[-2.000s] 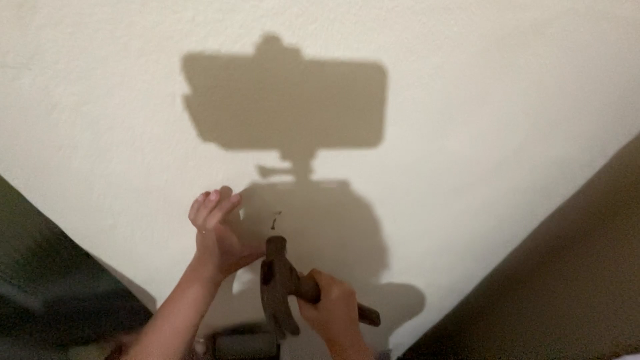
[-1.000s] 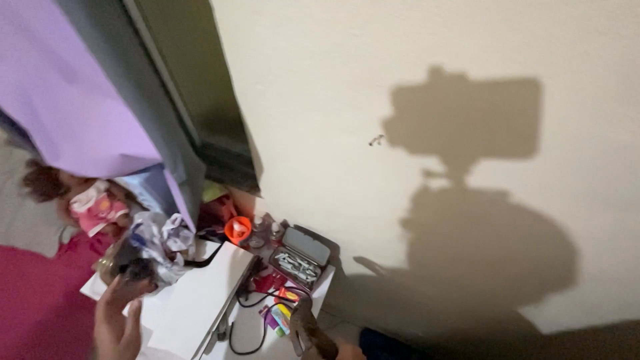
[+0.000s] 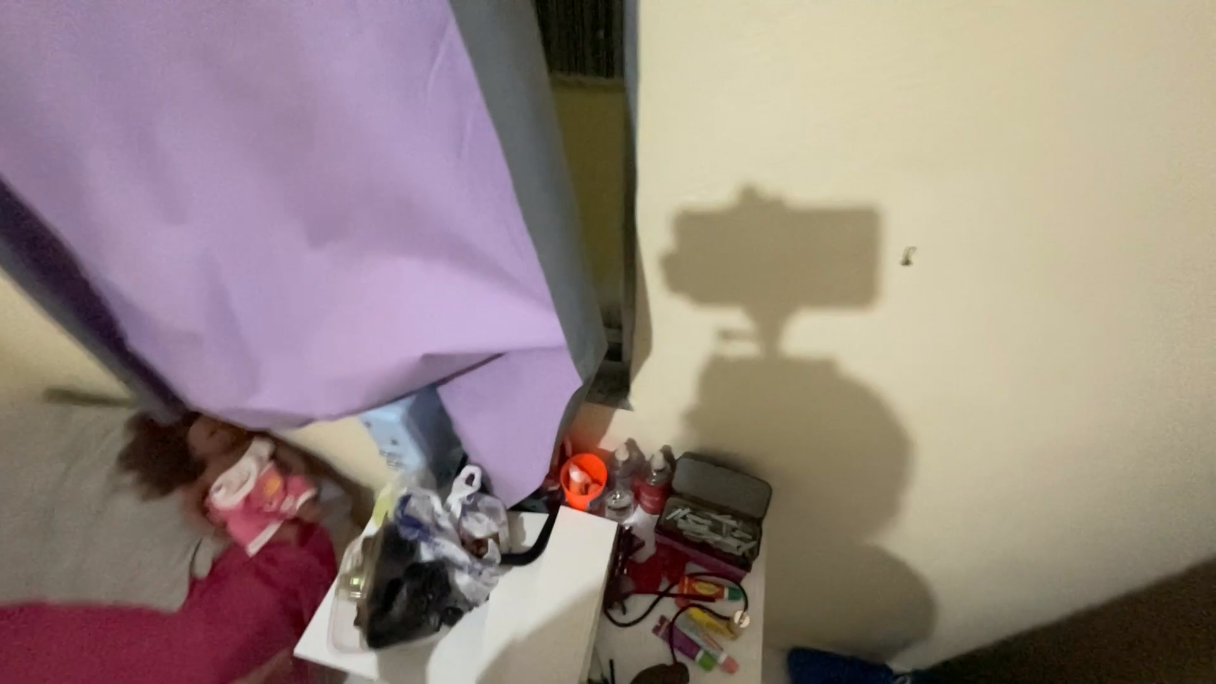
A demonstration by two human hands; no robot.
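Neither of my hands shows clearly. A brown rounded thing (image 3: pixel 660 674), perhaps the hammer's head, is cut off by the bottom edge; what holds it, if anything, is hidden. A small bent nail or hook (image 3: pixel 907 256) sticks out of the cream wall, right of the shadow of a head and a mounted phone. On the white table (image 3: pixel 546 598) at the bottom, an open case (image 3: pixel 712 527) holds many pale small pieces. Coloured tubes (image 3: pixel 698 646) and a black cable (image 3: pixel 632 622) lie in front of it. Plastic bags (image 3: pixel 446 541) are heaped on the table's left part.
A purple curtain (image 3: pixel 332 209) hangs at the left beside a narrow window opening (image 3: pixel 589 180). Behind the table items stand an orange cup (image 3: pixel 582 480) and clear bottles (image 3: pixel 622 480). A doll (image 3: pixel 252 484) lies on the bed by pink cloth (image 3: pixel 256 589). Something blue (image 3: pixel 831 668) is at the bottom edge.
The view has swung left from the wall. Both hands and the hammer were at the nail two seconds ago; one second ago the left hand was by the bags. Now no hand shows clearly.
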